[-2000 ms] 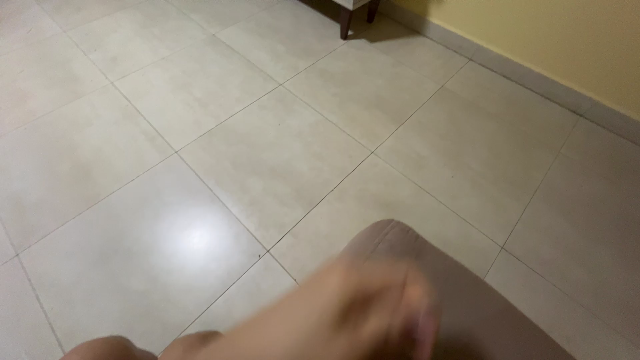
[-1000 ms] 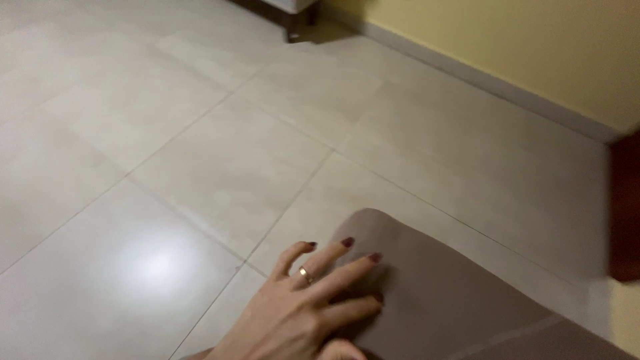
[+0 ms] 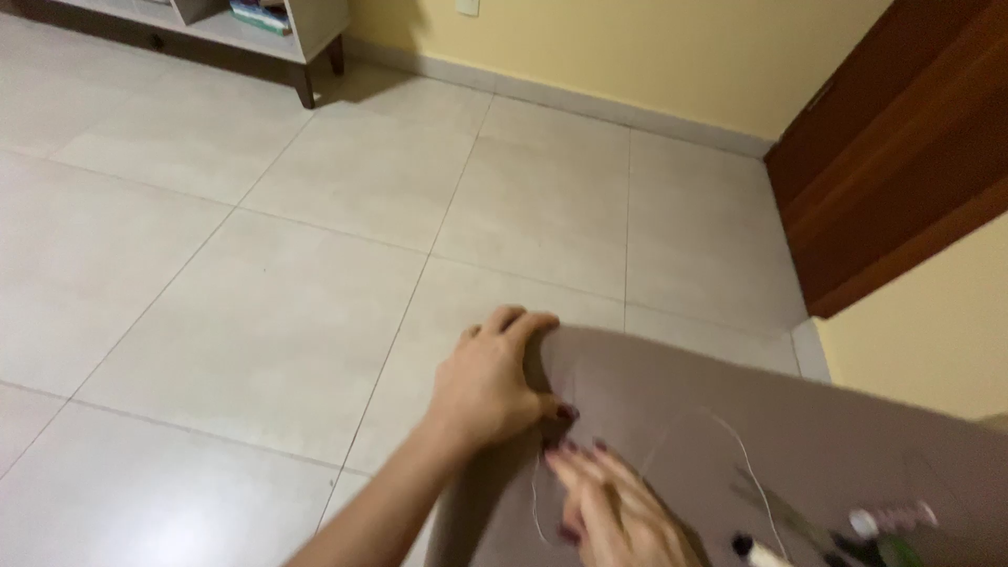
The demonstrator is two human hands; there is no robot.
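My left hand grips the rounded front corner of a brown upholstered surface, its thumb pressing on the top. Just below that thumb, the fingertips of my right hand are pinched together on the fabric; whether they hold something small cannot be told. A light thread hangs in a loop beside the right fingers, and a longer stretch of thread curves across the fabric to a spool of light thread at the bottom edge. Right of it lie a blurred pink-and-white spool-like item and dark-handled scissors.
Light floor tiles spread beyond the upholstered surface. A low shelf unit on dark legs, with books in it, stands at the upper left by a yellow wall. A brown wooden door is at the right.
The view has swung right and widened, bringing in the door, thread and tools. One hand lay on the corner a second ago; now the left grips the edge and the right works beside it.
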